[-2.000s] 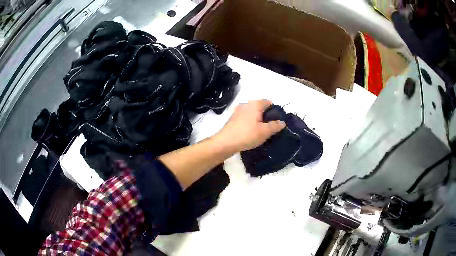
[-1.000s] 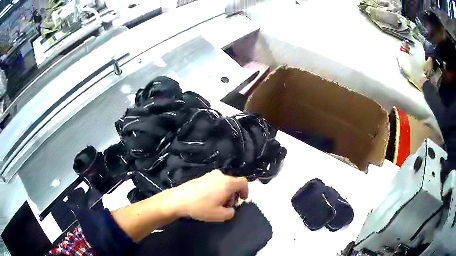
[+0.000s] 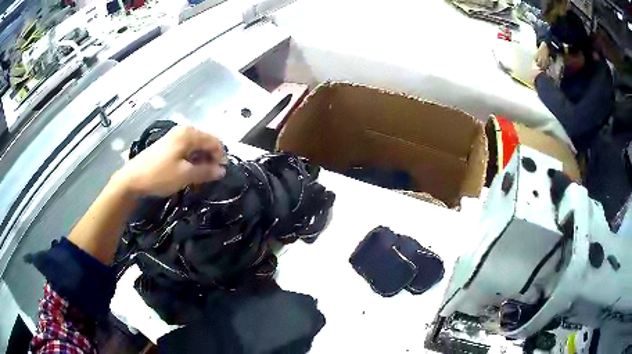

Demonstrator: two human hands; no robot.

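Note:
My left hand (image 3: 173, 164) is over the upper left part of a big tangled heap of black sewn pieces (image 3: 229, 235) with pale thread lines. Its fingers are curled, with a dark patch between them; whether that is a held piece, the heap or shadow cannot be told. Smooth flat black cut panels (image 3: 267, 321) lie in front of the heap at the bottom. Two rounded black pieces (image 3: 383, 261) with pale edge lines lie overlapping on the white table. My right hand is not in view.
An open cardboard box (image 3: 388, 128) stands behind the table, with dark pieces inside. The sewing machine head (image 3: 506, 242) is at the right. A grey metal surface (image 3: 187, 104) lies behind and left of the heap. Another person (image 3: 578, 90) is at the upper right.
My left hand first let go of the two rounded pieces, then moved left over the flat panels, and is now up over the heap. The camera view has shifted.

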